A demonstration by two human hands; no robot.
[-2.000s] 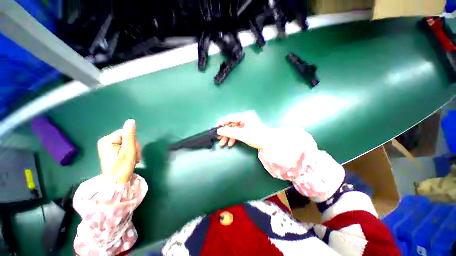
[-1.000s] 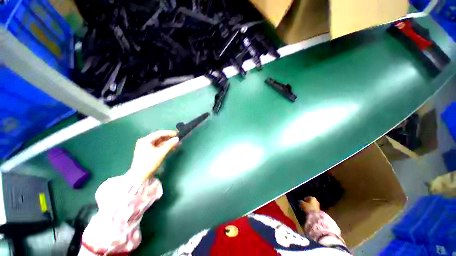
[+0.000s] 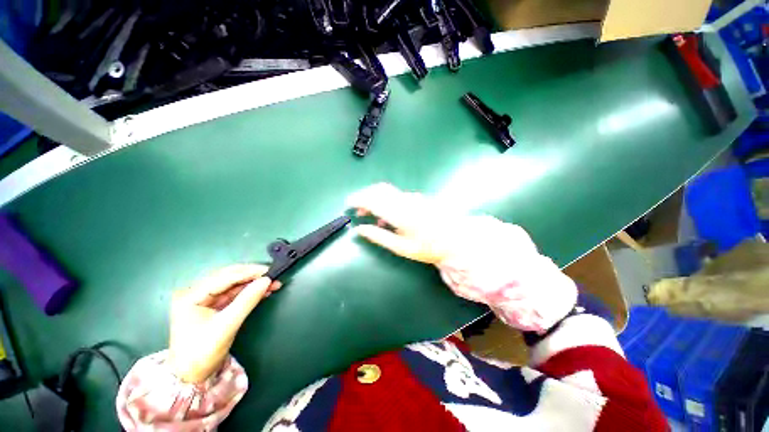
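A slim black plastic part (image 3: pixel 305 244) with a small round ear on its edge is held above the green tabletop. My left hand (image 3: pixel 221 309) pinches its near left end between thumb and fingers. My right hand (image 3: pixel 396 224) is at the part's far tip, thumb and fingers apart; no contact with the tip is clear. A lone black part (image 3: pixel 488 121) lies on the green top. Several set-aside parts (image 3: pixel 369 122) lie at and across the white rail. The heap of black parts (image 3: pixel 194 42) is behind the rail.
A white rail (image 3: pixel 228 99) and pale post (image 3: pixel 51 97) border the top. A purple roll (image 3: pixel 35 263) lies left, with a black cable (image 3: pixel 93 350) below. A red and black tool (image 3: pixel 700 80) is far right. An open carton (image 3: pixel 600 283) sits below the table edge, blue bins (image 3: pixel 687 354) beyond.
My right hand has come up from inside the carton to the part's tip. My left hand still holds the part. The view has shifted.
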